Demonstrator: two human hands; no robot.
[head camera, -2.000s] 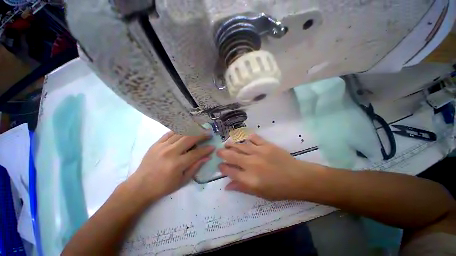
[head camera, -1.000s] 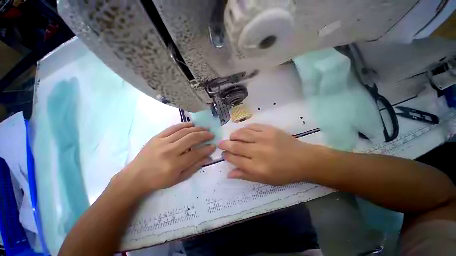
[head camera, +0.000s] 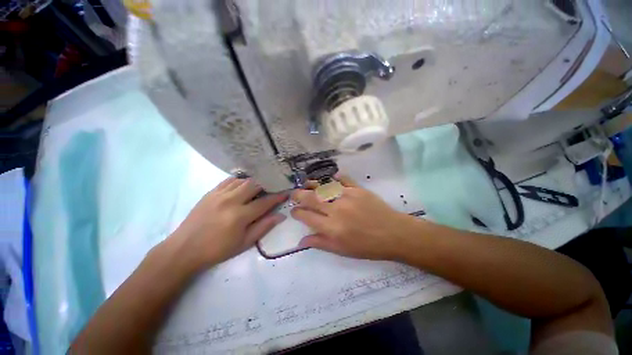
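My left hand (head camera: 232, 218) lies palm down left of the presser foot (head camera: 298, 177) of the off-white sewing machine (head camera: 443, 69), fingertips close to the foot. My right hand (head camera: 346, 218) lies palm down just right of it, beside the small tan ribbed knob (head camera: 329, 191). The fingertips of both hands nearly meet. No green piece shows clearly between or under them; the fingers and machine head hide that spot. Bare needle plate cover (head camera: 284, 239) shows between the hands.
A teal-green strip pile (head camera: 83, 229) lies at the left on the table. Folded mint pieces (head camera: 436, 170) lie right of the needle, beside black-handled scissors (head camera: 509, 197) and black snips (head camera: 549, 196). The large tension dial (head camera: 357, 123) juts out above my hands. Printed ruler marks (head camera: 305, 308) run along the front edge.
The pale green piece that showed between my hands at the foot is no longer clearly visible. Both hands are now closer to the foot than one second ago. The camera view has shifted.
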